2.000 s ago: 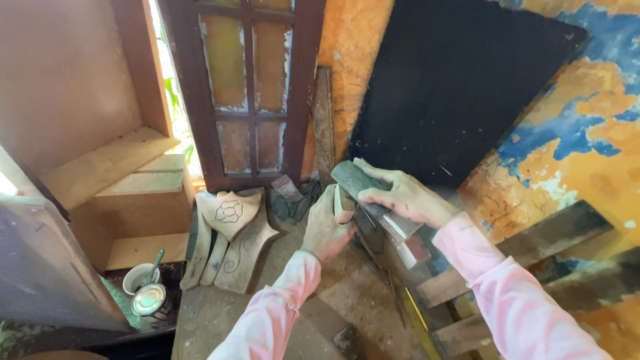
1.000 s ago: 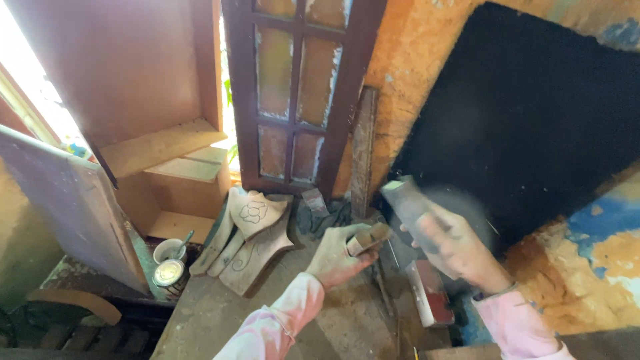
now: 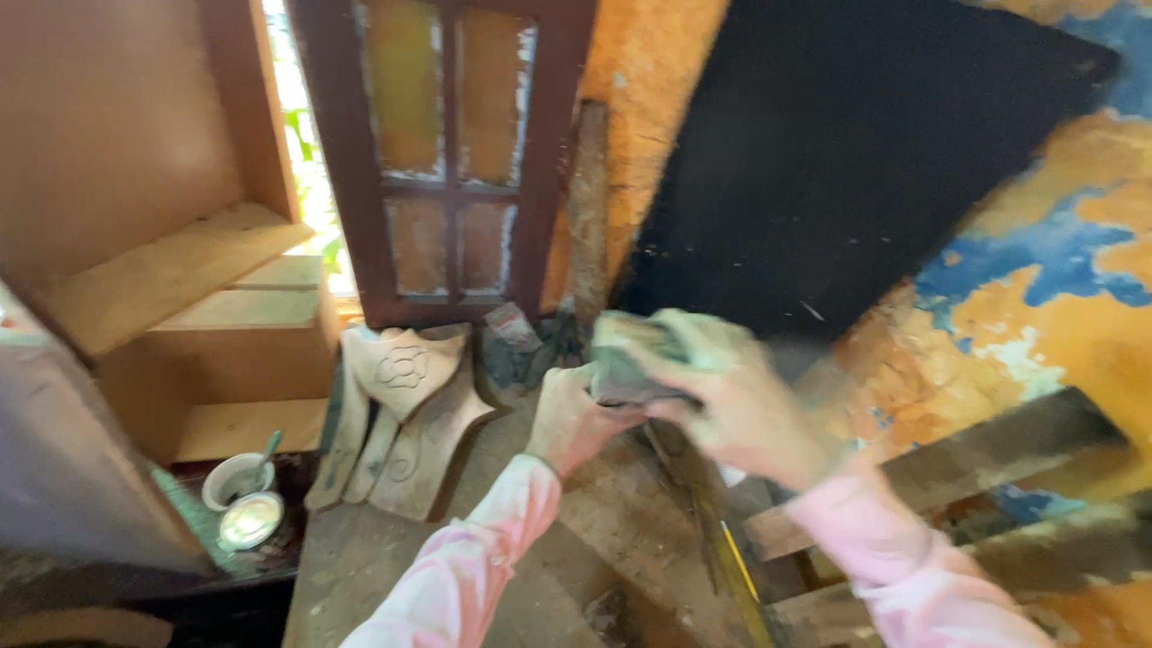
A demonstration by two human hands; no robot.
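My right hand (image 3: pixel 729 387) grips a blurred grey-green block (image 3: pixel 630 360), its fingers over the top and side. My left hand (image 3: pixel 576 418) is closed just left of and below the block, its fingers meeting the block's underside; the small wooden piece seen in it earlier is mostly hidden now. Both hands are above the worn wooden workbench (image 3: pixel 549 576). To their left lie carved wooden pieces, one with a drawn flower-like outline (image 3: pixel 402 367) and one with a spiral (image 3: pixel 400 463).
A cup with a spoon (image 3: pixel 236 481) and an open tin (image 3: pixel 251 521) stand at the left. A paned wooden door (image 3: pixel 450 193) and a black panel (image 3: pixel 837 162) lean behind. Wooden slats (image 3: pixel 999 459) are at the right, a yellow pencil-like stick (image 3: pixel 740 560) nearer.
One second ago my hands were apart, the right holding the block and the left a small wooden piece. Now my right hand has brought the block against my left.
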